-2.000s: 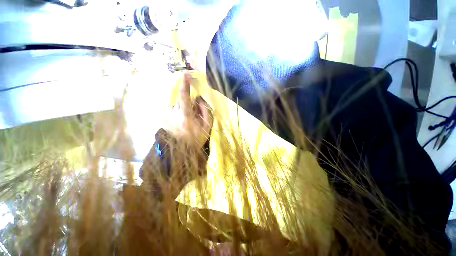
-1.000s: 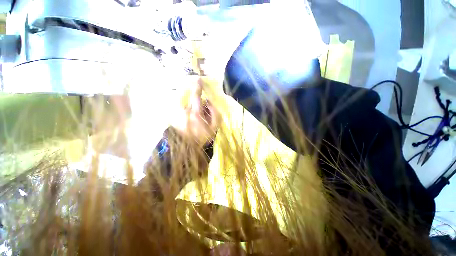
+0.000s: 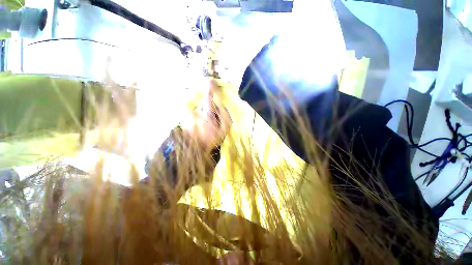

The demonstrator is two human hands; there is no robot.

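The yellow fabric panel (image 3: 248,160) runs from the needle area down towards my lap, with a curved, folded lower edge. My left hand (image 3: 212,124) is at the panel's upper left edge, just below the needle and presser foot area (image 3: 213,67). One finger points up towards those metal parts. Glare and loose hair blur it, so its hold on the cloth is unclear. A dark sleeve lies over the panel's right side, but no right hand can be made out. A small pinkish patch at the bottom edge is unclear.
The white sewing machine head (image 3: 77,57) fills the upper left, with a dark bar across it. Pale yellow strips (image 3: 354,75) lie behind the sleeve. A black cord (image 3: 411,121) and an open pointed tool (image 3: 437,168) lie at right. Hair covers the lower view.
The view has shifted, so the machine head and needle area sit further right and the cords further left in the picture. My left hand stays by the needle area.
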